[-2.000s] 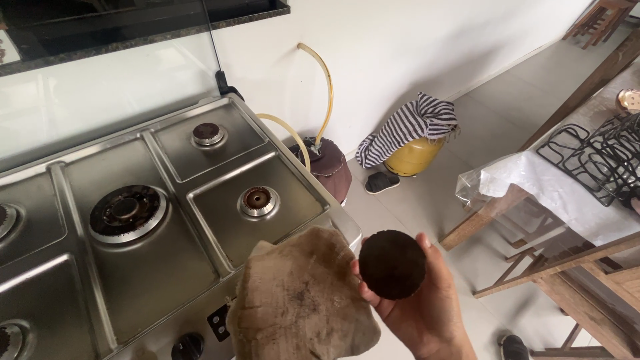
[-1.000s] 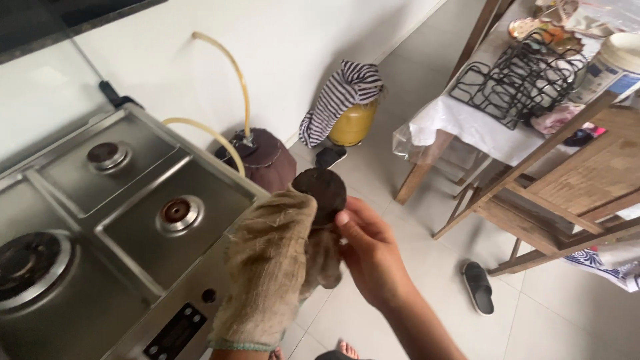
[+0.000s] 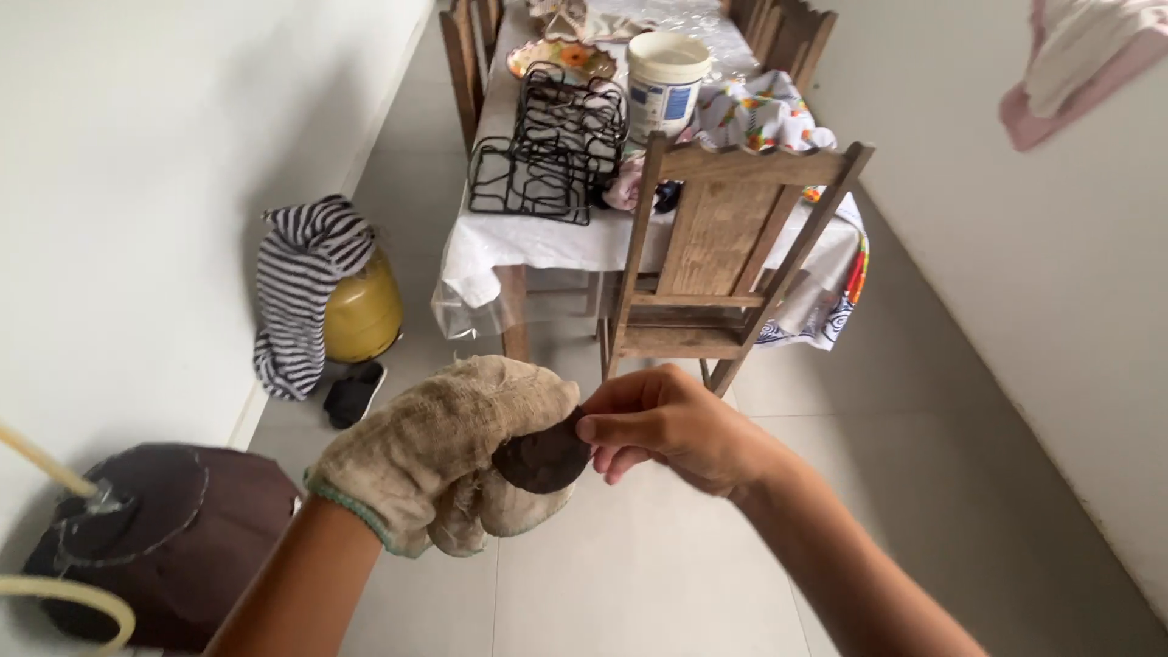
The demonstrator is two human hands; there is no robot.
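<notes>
A dark round burner cap [image 3: 545, 453] is held between both hands at the lower middle of the head view. My left hand [image 3: 456, 456] wears a soiled knitted work glove with a green cuff edge, its fingers closed round the cap's left side. My bare right hand [image 3: 671, 429] pinches the cap's right edge between thumb and fingers. The face of the cap turned to me looks dark and worn; its far side is hidden by the glove.
Ahead, a cloth-covered table [image 3: 538, 242] bears black pan-support grates [image 3: 557, 146], a white bucket [image 3: 666, 87] and a patterned dish [image 3: 561, 57]. A wooden chair [image 3: 721, 237] stands before it. At left are a yellow gas cylinder [image 3: 365, 310], a striped cloth [image 3: 297, 292] and a covered cylinder [image 3: 182, 538].
The view has swung right, from the stove to the table. Two seconds ago the right hand held the cap out beside the glove; now the gloved left hand grips it too.
</notes>
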